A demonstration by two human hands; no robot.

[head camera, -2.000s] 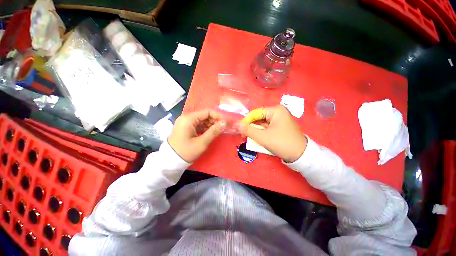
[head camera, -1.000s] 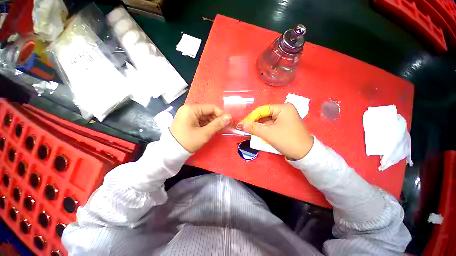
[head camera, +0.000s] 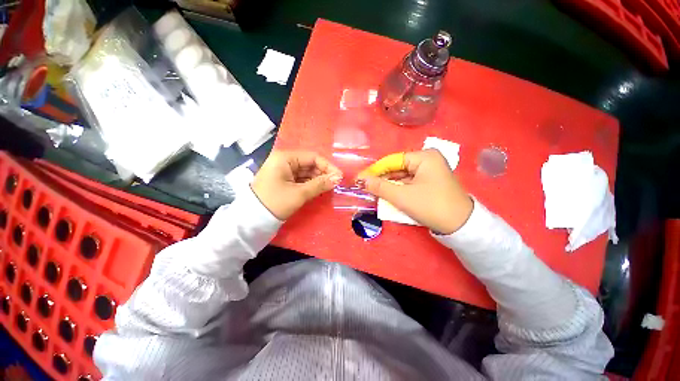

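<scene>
My left hand (head camera: 294,183) and my right hand (head camera: 419,187) face each other over the red work mat (head camera: 477,245), fingertips pinching a clear film (head camera: 352,198) between them. The film shows mainly by glare lines. A yellow finger cot (head camera: 385,164) is on a right-hand finger. A cream flat piece (head camera: 395,215) shows under my right hand; whether it is held I cannot tell. A dark glossy round disc (head camera: 366,225) lies on the mat just below the hands. More clear film (head camera: 352,135) shows on the mat beyond my fingertips.
A glass bottle (head camera: 411,88) stands at the mat's far edge. A small white cloth (head camera: 444,150), a greyish disc (head camera: 492,161) and a crumpled wipe (head camera: 578,196) lie to the right. Red parts trays (head camera: 123,277), a plastic bag (head camera: 130,111) and a strip with pale circles (head camera: 201,67) are at left.
The film between my hands has come down nearer the dark disc, and its glare lines have shifted. Both hands keep their pinch and have moved only slightly.
</scene>
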